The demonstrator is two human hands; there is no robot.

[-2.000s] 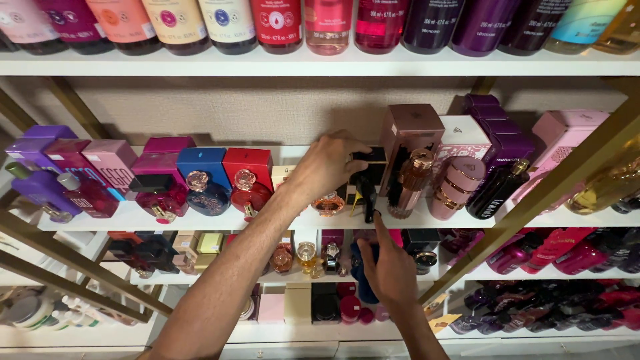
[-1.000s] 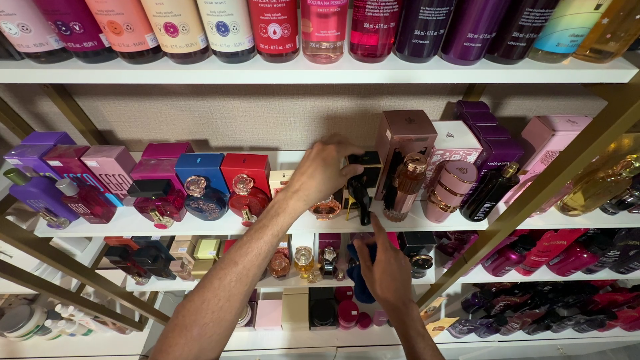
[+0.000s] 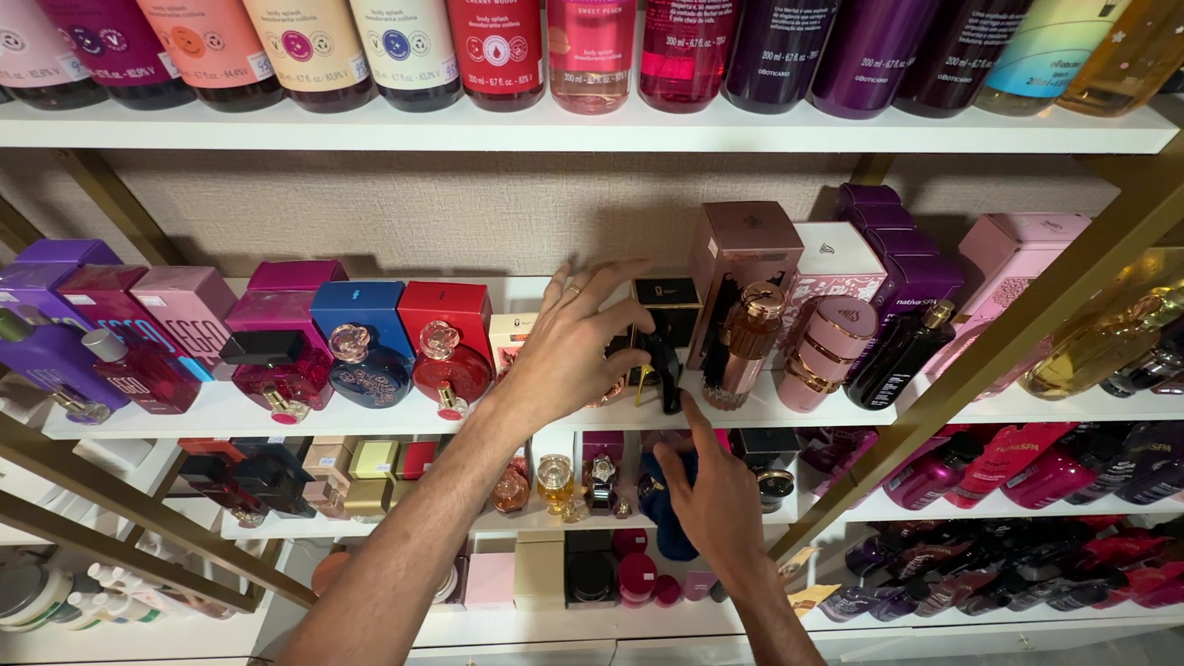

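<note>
On the middle shelf, a glossy black figure-shaped bottle point(image 3: 666, 365) stands in front of a black box with gold edges point(image 3: 668, 294). My left hand point(image 3: 578, 338), with a ring on one finger, reaches in from the left; its fingers are apart, and thumb and index finger are close beside the bottle. Whether they touch it cannot be told. From below, my right hand point(image 3: 717, 490) points its index finger at the bottle's base, at or very near it. A dark blue cloth point(image 3: 673, 518) hangs from that hand's curled fingers. A small cream box point(image 3: 511, 335) is partly hidden behind my left hand.
Right of the bottle stand a rose-brown box point(image 3: 747, 245), a rose perfume bottle point(image 3: 745, 347) and a pink bottle point(image 3: 823, 351). Red point(image 3: 451, 365) and blue point(image 3: 368, 370) round bottles stand left. Body splash bottles line the shelf above point(image 3: 555, 125); a gold metal upright point(image 3: 980, 342) crosses at right.
The fingers of my left hand have spread and lifted beside the black bottle. My right hand stays low by the shelf edge with the blue cloth.
</note>
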